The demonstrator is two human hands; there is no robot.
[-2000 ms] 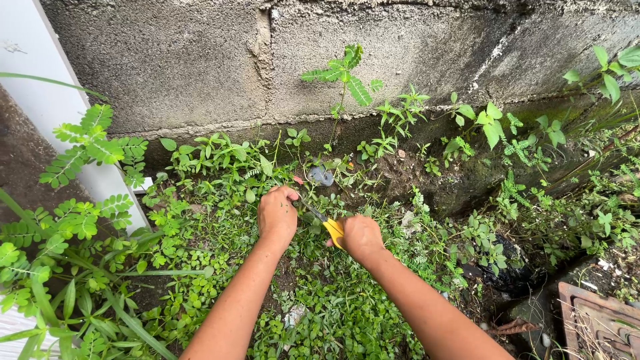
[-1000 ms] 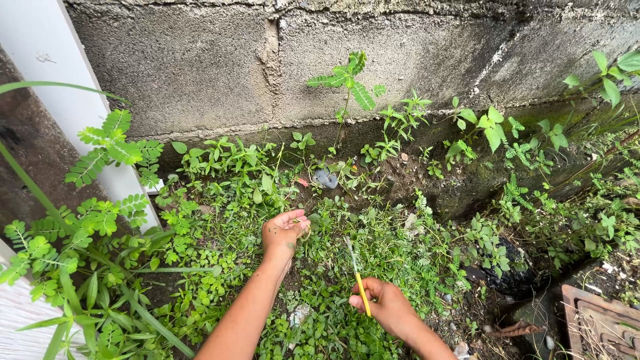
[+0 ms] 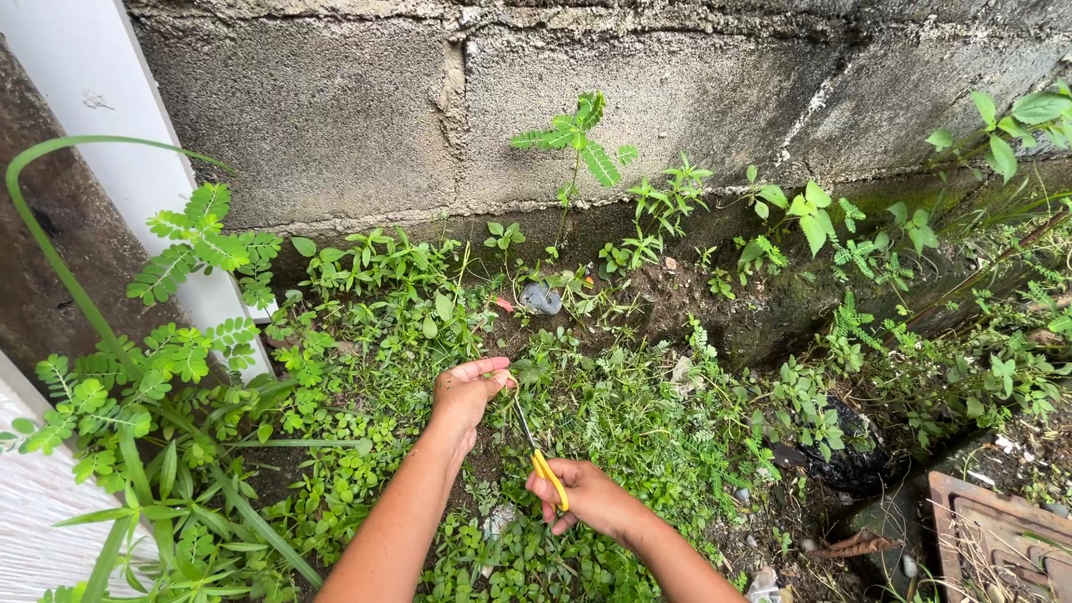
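Observation:
My right hand holds a pair of scissors by the yellow handles, its metal blades pointing up and left toward my left hand. My left hand pinches a thin weed stem between thumb and fingertips, just above the blade tips. Low green weeds cover the ground under and around both hands. A grey stone and a small red scrap lie on bare soil beyond my left hand.
A concrete block wall runs across the back, with a leafy seedling before it. White boards and taller plants stand left. At right are black plastic and a rusty brown cover.
The scissors, apart from my left hand one second ago, have moved up and left to it. My left hand's fingers have closed together on a stem.

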